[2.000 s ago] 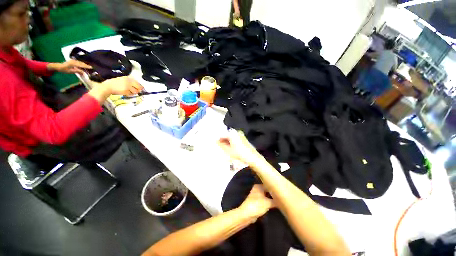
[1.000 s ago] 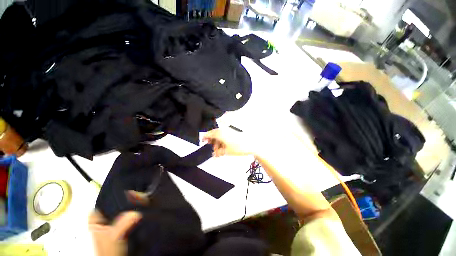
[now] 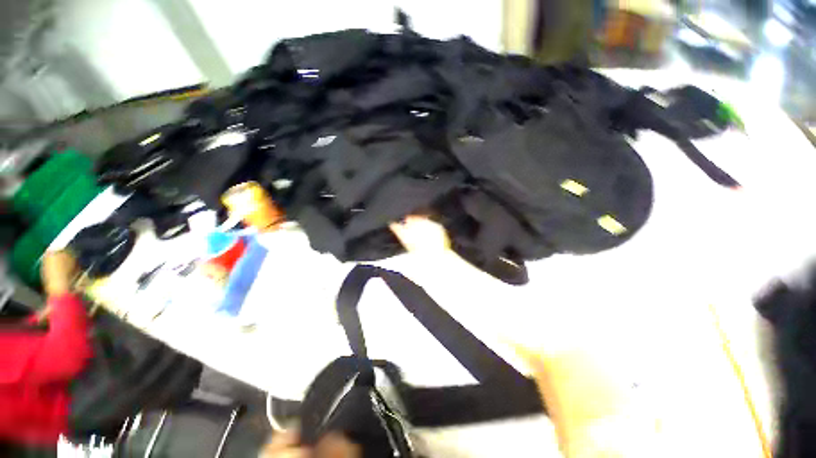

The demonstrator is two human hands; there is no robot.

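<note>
A black garment piece [image 3: 344,389] with a pale line along its edge lies at the bottom middle, partly cut off by the picture's edge. A long flat black strap [image 3: 438,326] loops up from it over the white table and runs down toward my right forearm. My left hand [image 3: 313,445] is blurred and cut off at the bottom edge, with its fingers on the garment piece. My right hand [image 3: 422,234] reaches to the front edge of the large black garment pile [image 3: 376,170]; it is blurred, and its grip is unclear.
A blue basket [image 3: 243,277] and an orange-yellow thread cone [image 3: 253,206] stand left of the pile. A person in a red sleeve [image 3: 67,340] sits at the left. Yellow stickers [image 3: 573,187] mark the pile. Another black heap [image 3: 792,313] is at the right edge. An orange hose [image 3: 741,385] crosses the table.
The view has swung back left. My right hand has left the strap end and is now at the large pile. The garment piece and strap lie differently, with the strap in a raised loop shape.
</note>
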